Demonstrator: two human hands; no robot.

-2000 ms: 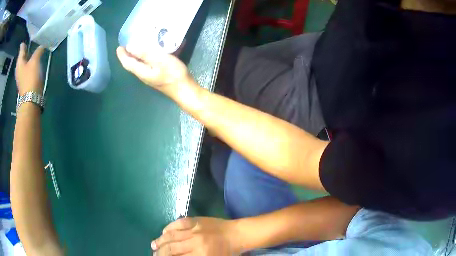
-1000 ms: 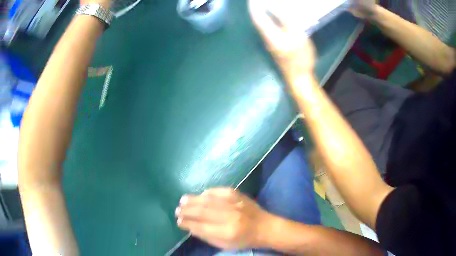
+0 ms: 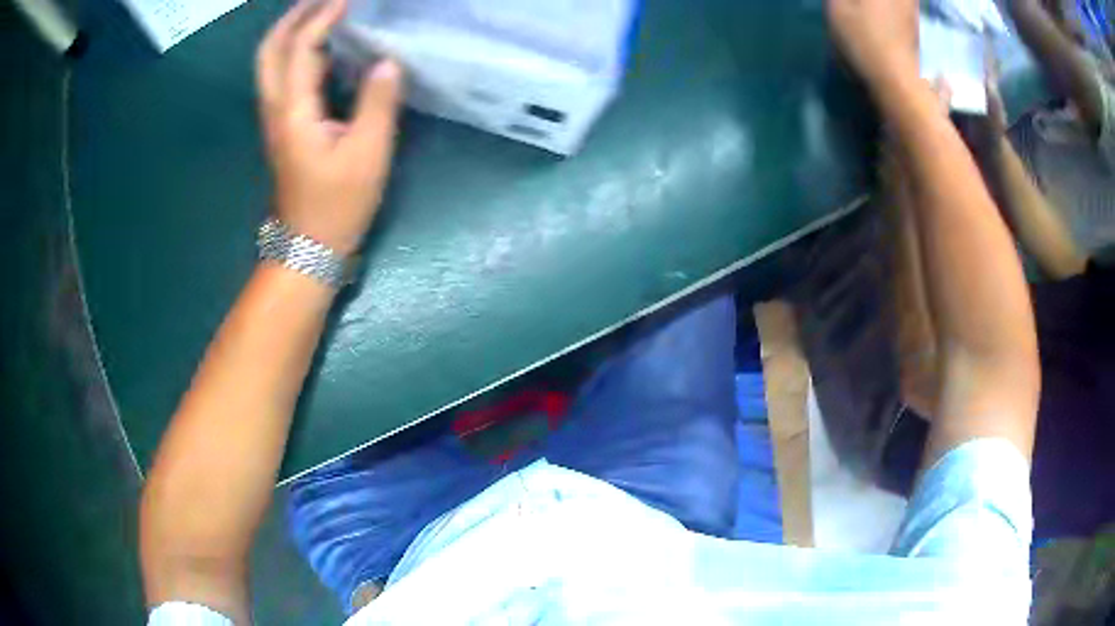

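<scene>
A white carton with a blue edge and small dark print [image 3: 501,73] is at the top centre over the dark green bench. It is slightly blurred and cut off by the top edge. My left hand [image 3: 324,141], with a metal watch at the wrist, is at the carton's left end, fingers on the far side and thumb on the near side. My right hand [image 3: 874,43] is at the top right, partly cut off by the picture's edge. Its fingertips are hidden, and I cannot tell whether it holds anything.
The bench's pale curved edge [image 3: 575,336] runs across in front of my lap. A white printed sheet [image 3: 183,18] lies at the top left. At the right, a neighbouring person's hands and forearms [image 3: 1027,202] are near a small white object [image 3: 960,67].
The view has swung. The translucent housing with the fan and the narrow strip are out of view. The white carton is now in view, with my left hand at its end; my right hand is at the top right.
</scene>
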